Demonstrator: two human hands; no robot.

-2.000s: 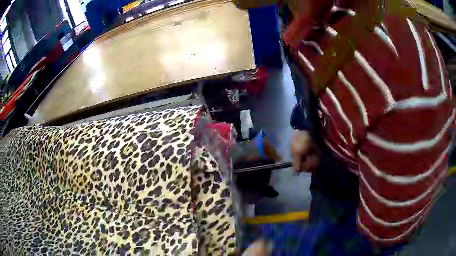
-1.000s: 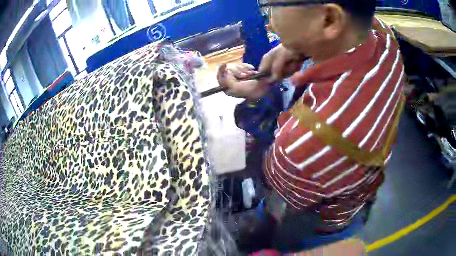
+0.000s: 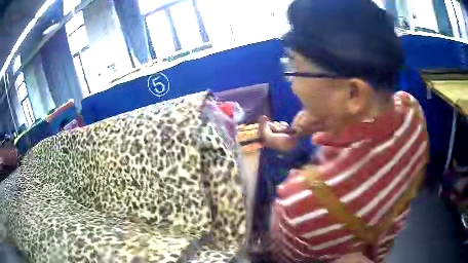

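The leopard-print fabric [image 3: 138,169], cream-yellow with dark spots, fills the left and centre of the view. A fold or seam runs down near its right side, and its right edge is frayed. A crumpled clear and red-pink piece [image 3: 227,110] sits at its upper right corner. A small blurred skin-toned patch [image 3: 354,258] shows at the bottom edge; it may be part of my right hand or arm, and what it holds cannot be seen. My left hand is not in view.
A person [image 3: 354,180] in a red-and-white striped shirt with a tan strap stands close on the right, both hands raised at a thin dark rod. Behind is the blue press beam [image 3: 123,92] marked 5. A pale table [image 3: 451,92] is at the far right.
The view has tilted up from the brown press board to the beam and windows. The person has turned and raised both hands with the rod. The skin-toned patch at the bottom shows less.
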